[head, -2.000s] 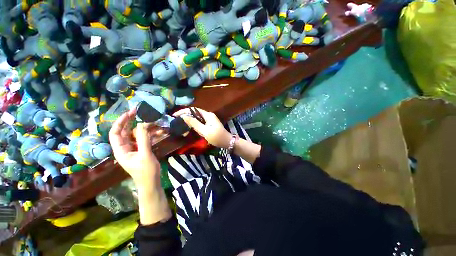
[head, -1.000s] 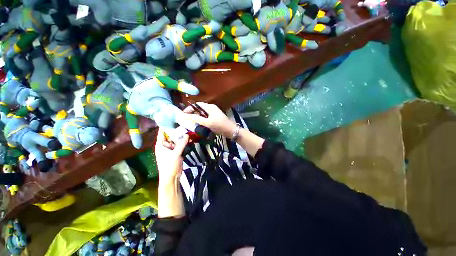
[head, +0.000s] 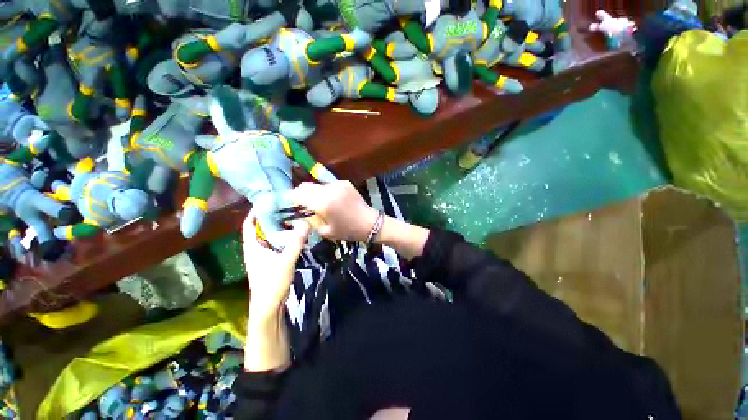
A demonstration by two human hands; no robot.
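A grey-blue plush doll (head: 253,164) with green sleeves and yellow cuffs lies chest up at the bench edge, its head towards the pile and its legs towards me. My left hand (head: 275,250) is closed around the doll's lower leg end. My right hand (head: 335,209) is at the doll's legs with a small dark tool (head: 293,215), probably thread snips, between its fingers. The tool's tips touch or nearly touch the leg. The fingers partly hide the doll's feet.
Many similar dolls (head: 279,61) are heaped on the dark red bench (head: 369,131). A thin yellow strip (head: 356,111) lies there. A pink plush (head: 611,25) is at the far end. A yellow bag (head: 705,115) and cardboard box (head: 574,258) stand right; more dolls (head: 164,390) lie below.
The doll first showed mostly its dark parts between my hands, then swung out onto the bench edge, chest up. My right hand has moved the dark tool down against the leg.
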